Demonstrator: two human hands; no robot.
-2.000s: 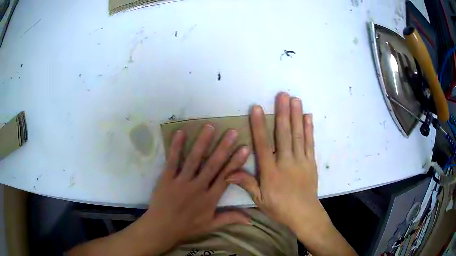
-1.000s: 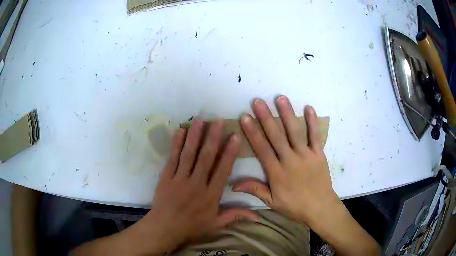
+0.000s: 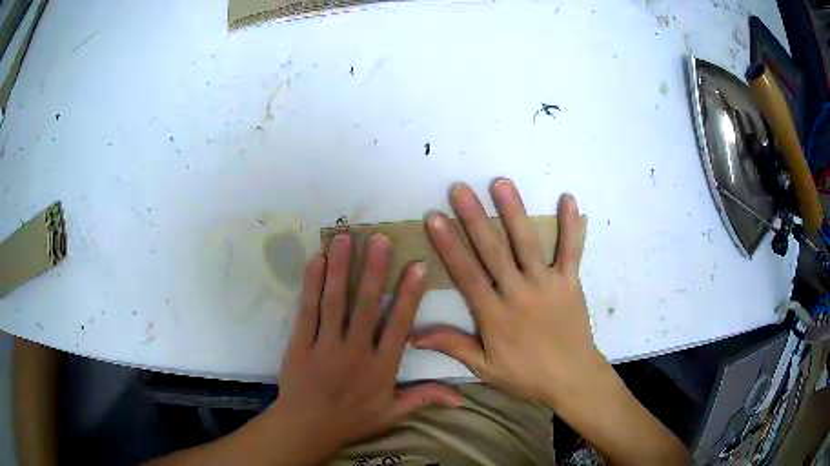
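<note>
A khaki folded piece (image 3: 409, 238) lies flat on the white table near its front edge. My left hand (image 3: 350, 337) lies palm down, with spread fingers on the left part of the piece. My right hand (image 3: 523, 291) lies palm down, with spread fingers on its right part. Both thumbs point inward, below the strip. Neither hand grips the fabric. Parts of the piece are hidden under the fingers.
A steam iron (image 3: 728, 150) with a yellow-orange handle stands at the right, with blue lines behind it. A narrow khaki stack (image 3: 32, 248) lies at the left edge. Another khaki stack (image 3: 273, 11) shows at the far side. The white table (image 3: 182, 118) has a curved front edge.
The khaki piece was wider two seconds ago and now shows as a narrower strip. My right hand's fingers have spread apart. My left hand has shifted slightly and its fingers reach less far over the piece.
</note>
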